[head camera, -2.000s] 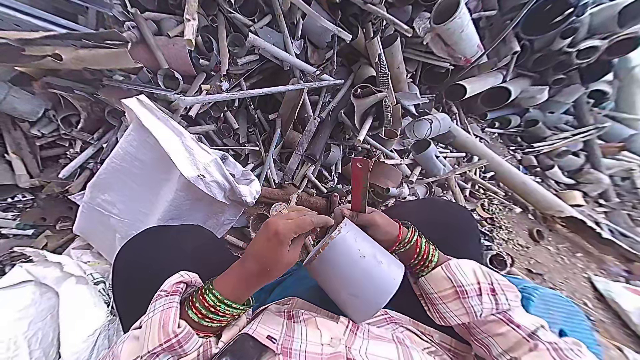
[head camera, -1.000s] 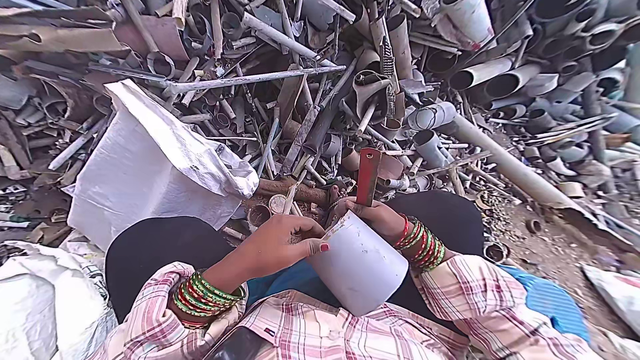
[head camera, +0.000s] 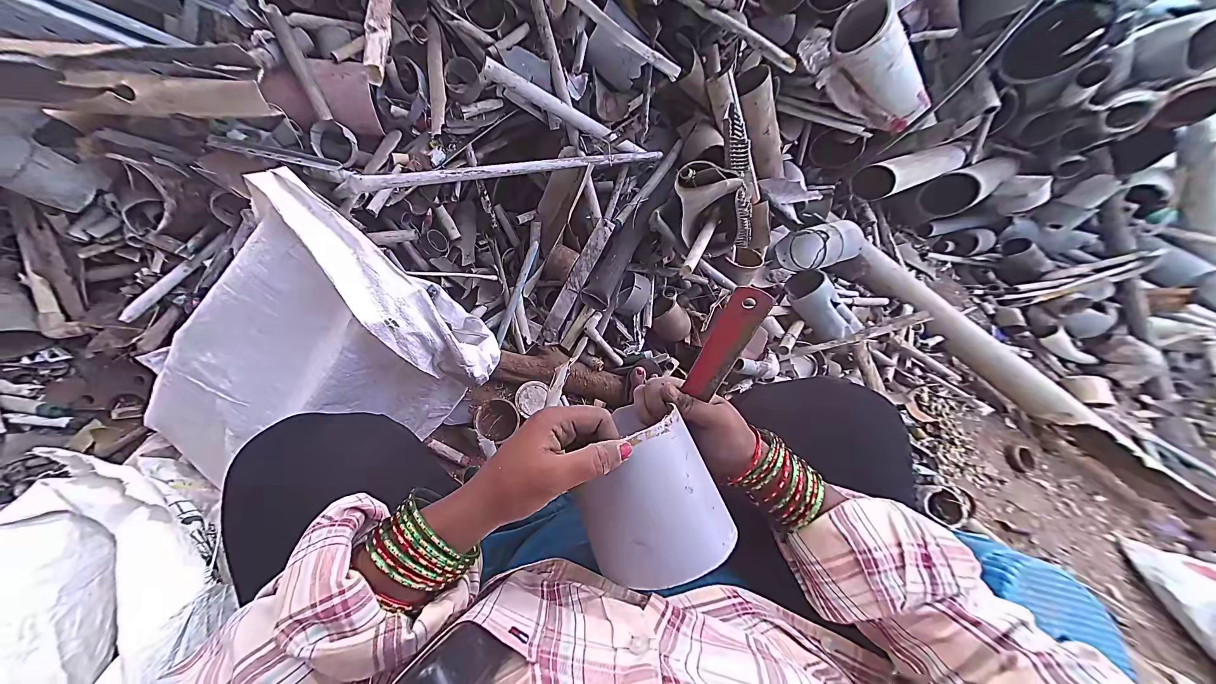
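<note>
A short piece of light grey plastic pipe (head camera: 657, 513) stands tilted over my lap. My left hand (head camera: 546, 463) has its fingers curled at the pipe's upper rim, the thumb lying on the outside. A thin pale strip (head camera: 560, 380) sticks up from behind those fingers. My right hand (head camera: 698, 423) is closed around a tool with a flat red handle (head camera: 730, 342), which points up and away from me. That hand also rests against the pipe's far rim. The tool's working end is hidden by the hand and the pipe.
Beyond my knees lies a large heap of scrap pipes (head camera: 608, 228) and strips. A white woven sack (head camera: 313, 332) is at the left, with more white sacking (head camera: 66, 570) at the lower left. A long grey pipe (head camera: 978, 342) slants across the right, beside bare soil (head camera: 1054, 503).
The pipe piece and both hands remain together over my lap. The red handle leans further to the right than two seconds ago.
</note>
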